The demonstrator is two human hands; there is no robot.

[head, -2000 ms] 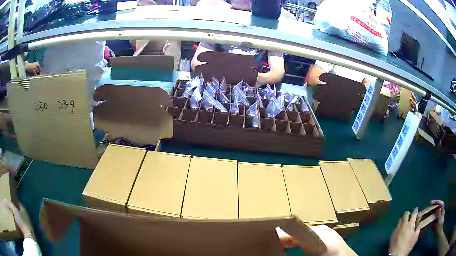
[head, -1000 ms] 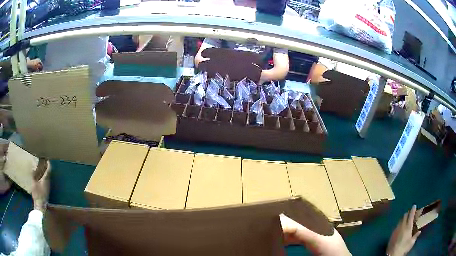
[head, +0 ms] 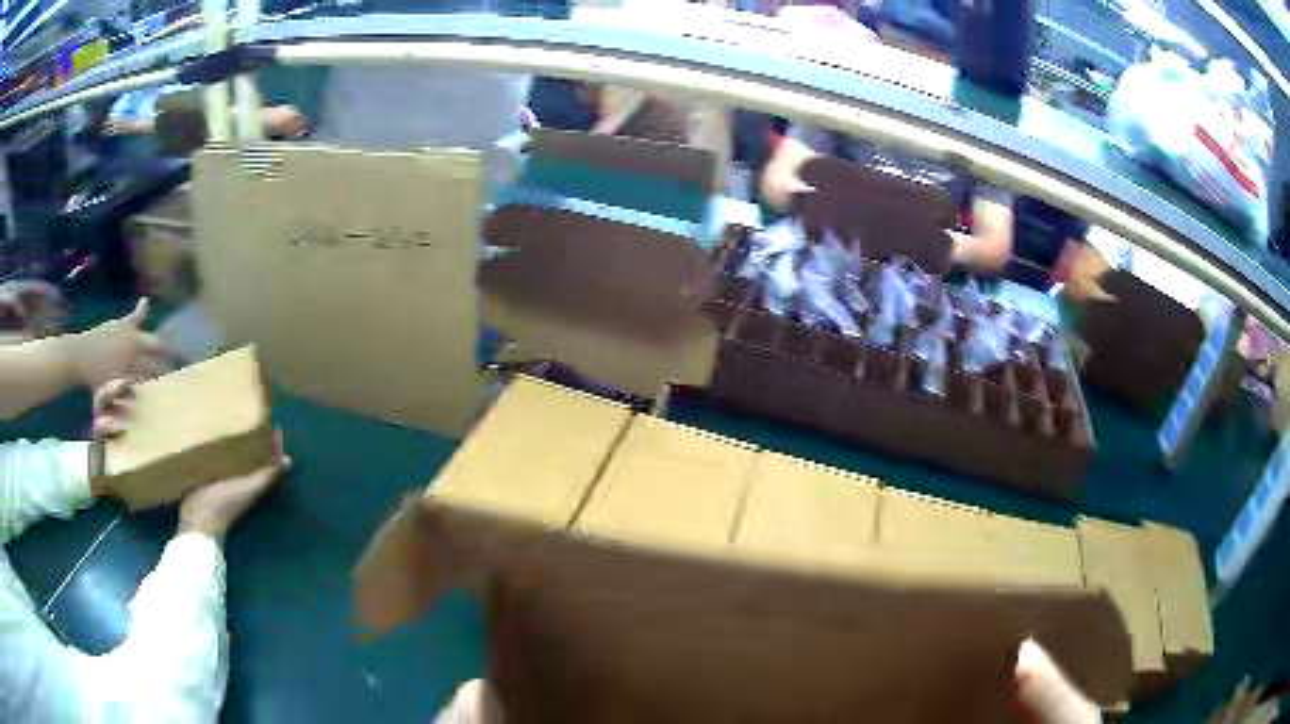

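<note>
A brown mailer box (head: 764, 637) stands open close to the camera at the bottom, its lid raised and slightly blurred. My right hand (head: 1050, 685) grips its right side; only the thumb area shows. My left hand (head: 464, 703) shows as a small patch at the box's lower left, cut off by the bottom edge, so its hold is hidden. Behind the lid, a row of finished mailer boxes (head: 671, 484) lies across the green bench.
A partitioned carton (head: 891, 413) with clear plastic bags stands beyond the row. A marked cardboard sheet (head: 340, 283) stands upright at left. At far left another person's hands hold a closed box (head: 191, 431). Labelled uprights (head: 1197, 382) stand at right, below a long shelf (head: 849, 99).
The view has swung left, so the bench things appear farther right. My left hand's edge now shows. The neighbour at left now holds a closed box with both hands.
</note>
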